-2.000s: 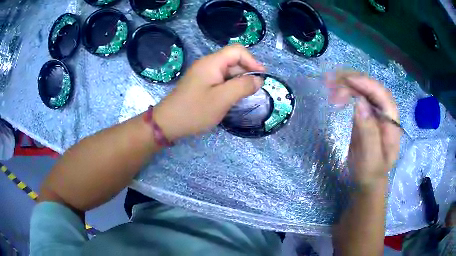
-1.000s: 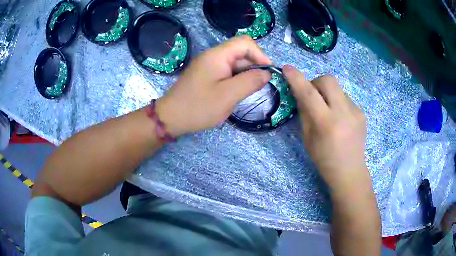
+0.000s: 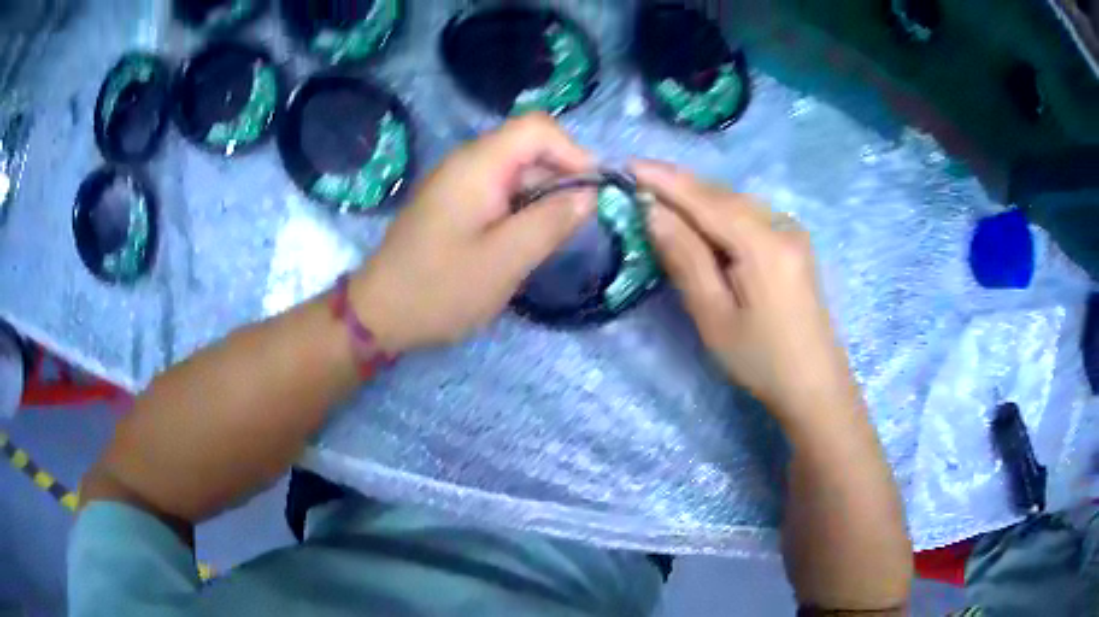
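Observation:
A round black housing (image 3: 566, 271) with a green crescent circuit board (image 3: 627, 247) on its right side is held tilted over the table. My left hand (image 3: 488, 223) grips its upper left rim between thumb and fingers. My right hand (image 3: 741, 271) is at its upper right rim, thumb and fingers close together at the board. The picture is blurred; the tweezers cannot be made out, and I cannot tell what the right fingers hold.
Several black housings with green boards, one here (image 3: 346, 142), stand along the back and left of the bubble-wrap-covered table (image 3: 542, 422). A blue block (image 3: 1001, 250), a clear plastic sheet (image 3: 952, 422) and a black tool (image 3: 1020, 458) lie at the right. A dark green belt runs behind.
My right hand has come in from the right, where it held the tweezers, to the housing's rim. My left hand still grips the housing. The view has shifted slightly.

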